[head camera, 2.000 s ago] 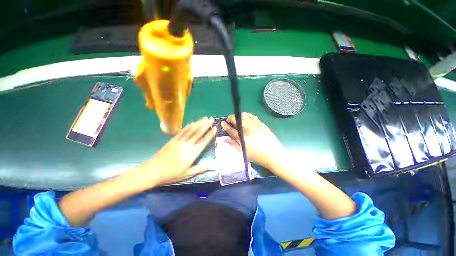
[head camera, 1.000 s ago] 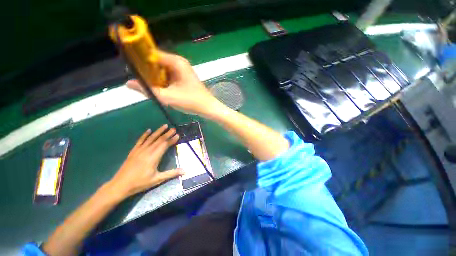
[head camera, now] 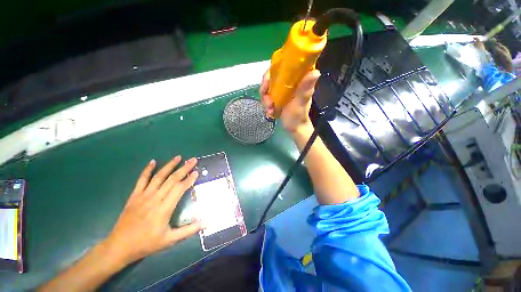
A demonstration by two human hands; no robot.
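Observation:
An open smartphone body [head camera: 219,199] lies on the green bench, its dark end away from me and its large middle white. My left hand [head camera: 163,197] lies at its left side, fingers spread, fingertips and thumb touching its left edge. My right hand [head camera: 296,102] is closed around the yellow-orange electric screwdriver [head camera: 294,63], which tilts with its lower end at the right rim of the round mesh screw dish [head camera: 249,120]. The driver's tip is too small to see clearly. A black cable loops from the driver's top.
A second phone body [head camera: 11,225] is cut off at the left edge. The black parts tray [head camera: 388,114] with small dark pieces lies behind my right hand. A white rail [head camera: 143,106] borders the conveyor. Another person's blue sleeve [head camera: 498,77] shows at far right.
My right hand has taken the screwdriver, which hung free two seconds ago, and carried it right to the dish. My left hand has stayed at the phone. The view has turned right.

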